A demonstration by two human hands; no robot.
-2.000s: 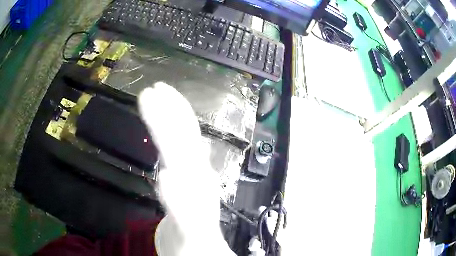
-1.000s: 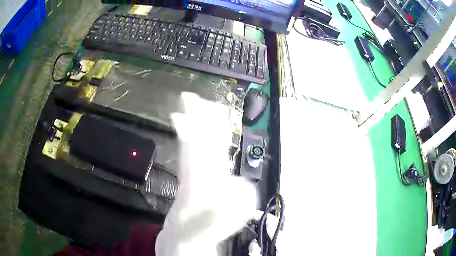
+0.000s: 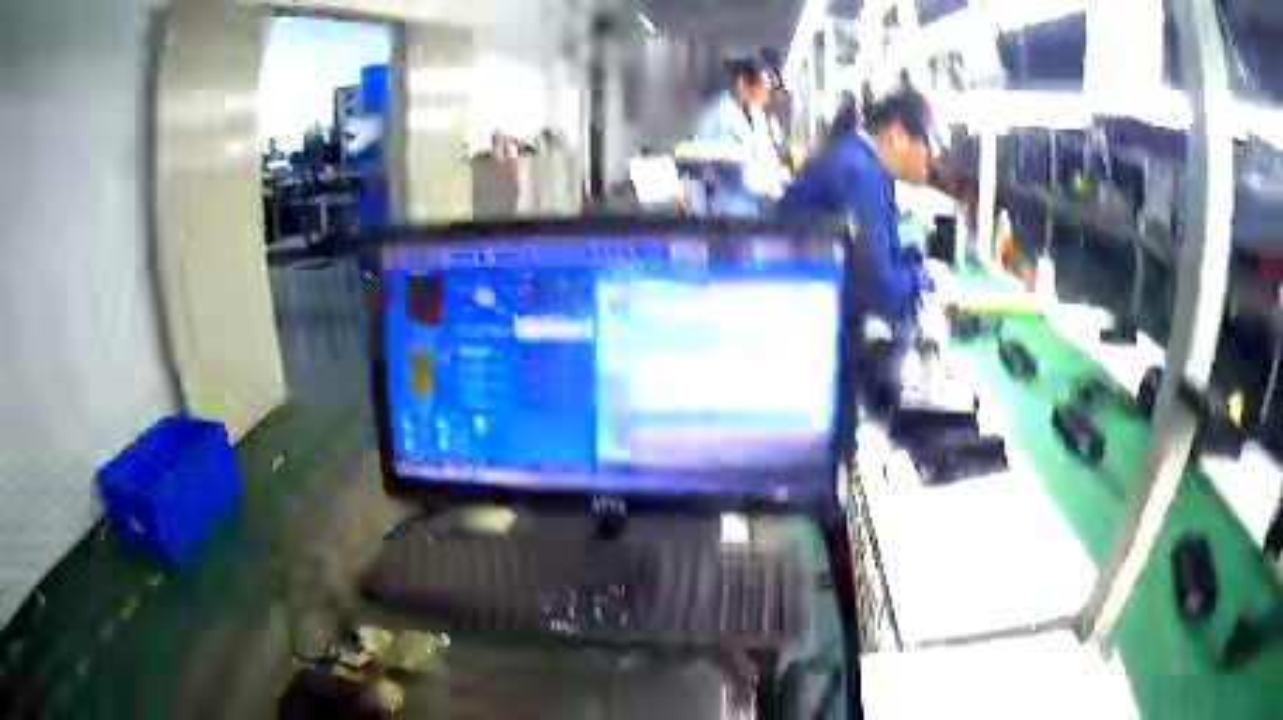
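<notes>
The monitor (image 3: 612,369) stands upright in front of me, its screen blue on the left and white on the right, too blurred to read. The black keyboard (image 3: 584,580) lies below it. Part of the test fixture (image 3: 619,682) shows at the bottom edge, with yellowish contact blocks (image 3: 401,650) at its left end. The black mouse (image 3: 809,689) is partly cut off at the bottom. Neither of my hands is in the picture. The slot where the adapter lay is out of view.
A green conveyor (image 3: 1041,422) at the right carries several black adapters, one nearby (image 3: 1195,577). More black adapters (image 3: 950,443) lie on the white board (image 3: 971,542). A white post rises beside the belt. People stand farther along the line. A blue crate (image 3: 169,485) is on the floor left.
The view has swung up from the fixture to the monitor and the room. My gloved hand and the adapter with the red light have left the picture.
</notes>
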